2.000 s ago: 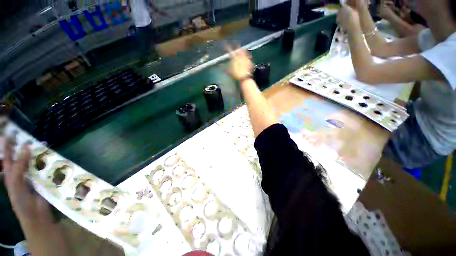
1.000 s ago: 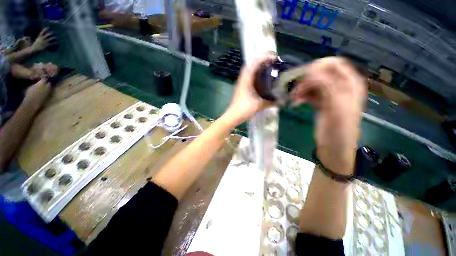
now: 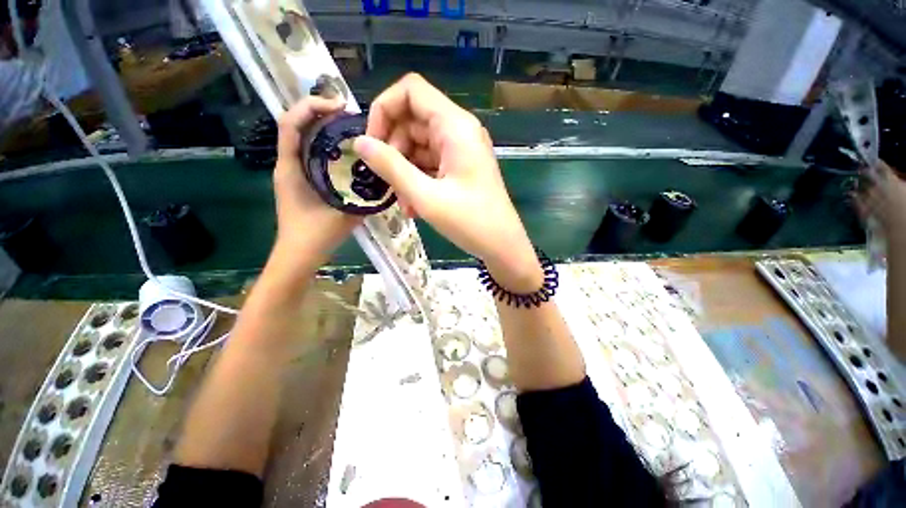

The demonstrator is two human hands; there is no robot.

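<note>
My left hand (image 3: 308, 189) holds a black cylindrical housing (image 3: 323, 164) with its open end face turned toward me. A long release liner strip (image 3: 288, 50) with cut-outs runs behind the housing, tilted, and is held in the same hand. My right hand (image 3: 437, 164) has its thumb and fingertips at the housing's end face, beside the dark raised centre. A cream ring shows inside the rim; whether the fingertips pinch it cannot be told. Adhesive sheets (image 3: 477, 427) with round outlines lie in front of me on the bench.
Black housings (image 3: 671, 215) stand on the green conveyor belt (image 3: 556, 213) behind the bench. A small white fan (image 3: 169, 316) with a cable is at left. Perforated holder strips lie at left (image 3: 70, 397) and right (image 3: 844, 347). Another person's arm (image 3: 884, 208) is at the right edge.
The view has swung round to the bench front. My right hand has come from over the belt to the housing, now held in my left hand; its end face has turned toward me.
</note>
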